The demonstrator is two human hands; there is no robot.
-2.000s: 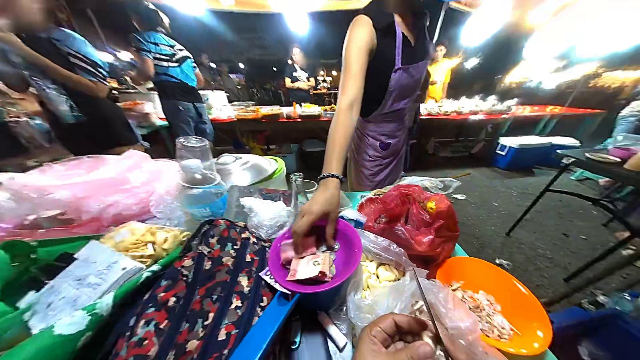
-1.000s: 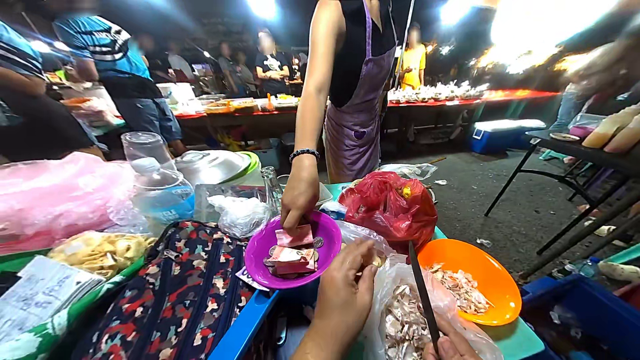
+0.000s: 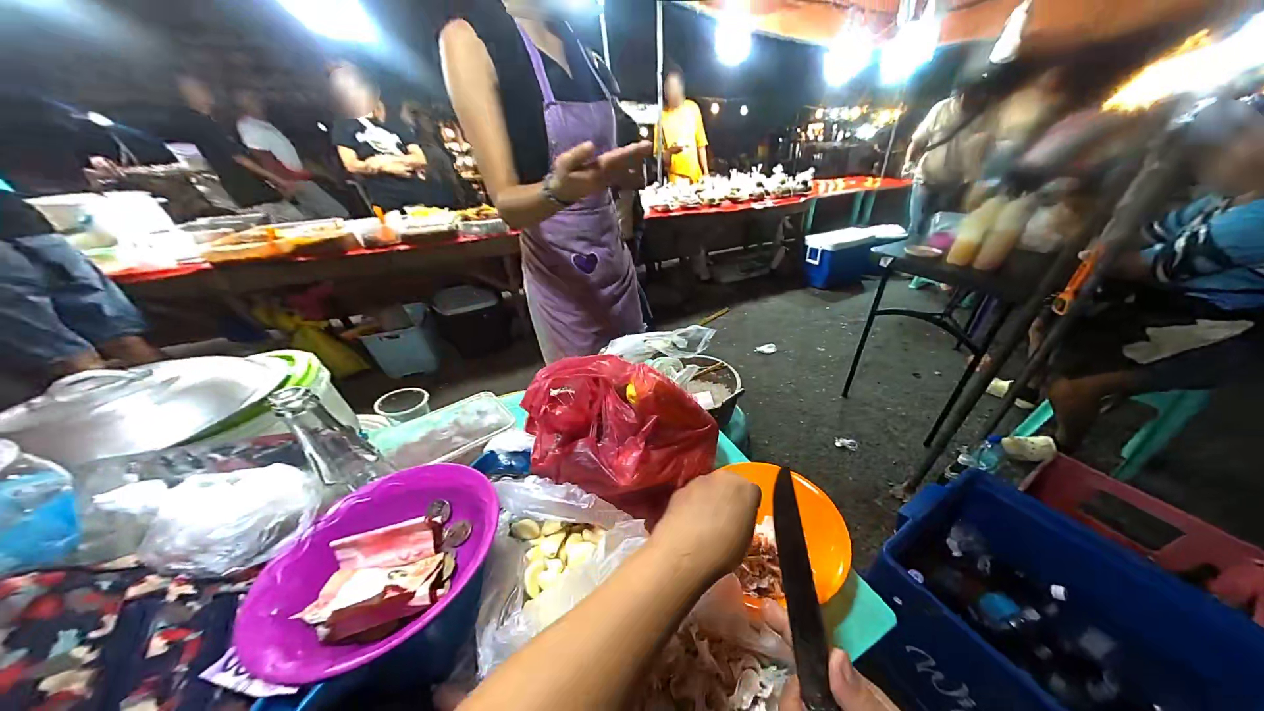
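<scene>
My left hand (image 3: pixel 713 523) reaches over the near left rim of an orange plastic plate (image 3: pixel 834 523) with shredded, pale brownish food on it; the fingers are mostly hidden. My right hand (image 3: pixel 851 686), at the bottom edge, grips a dark-bladed knife (image 3: pixel 802 583) that points up and away. Below the plate, a clear plastic bag holds more shreds (image 3: pixel 706 662). Peeled garlic-like cloves (image 3: pixel 555 553) lie in another clear bag left of my forearm. A purple bowl (image 3: pixel 267 602) at the left holds folded banknotes (image 3: pixel 385 578) and coins. Beyond my hand stands a red plastic bag (image 3: pixel 622 425).
A person in a purple apron (image 3: pixel 583 227) stands across the table. A blue crate (image 3: pixel 1066 592) with bottles is at the right, beside a black folding table (image 3: pixel 973 267). At the left are a metal lid (image 3: pixel 148 395), a glass bottle (image 3: pixel 321 434) and a patterned bag (image 3: pixel 89 642).
The other person's hand has left the purple bowl and is now raised by the apron. My left hand has moved from beside the bowl to the orange plate. The view has shifted right.
</scene>
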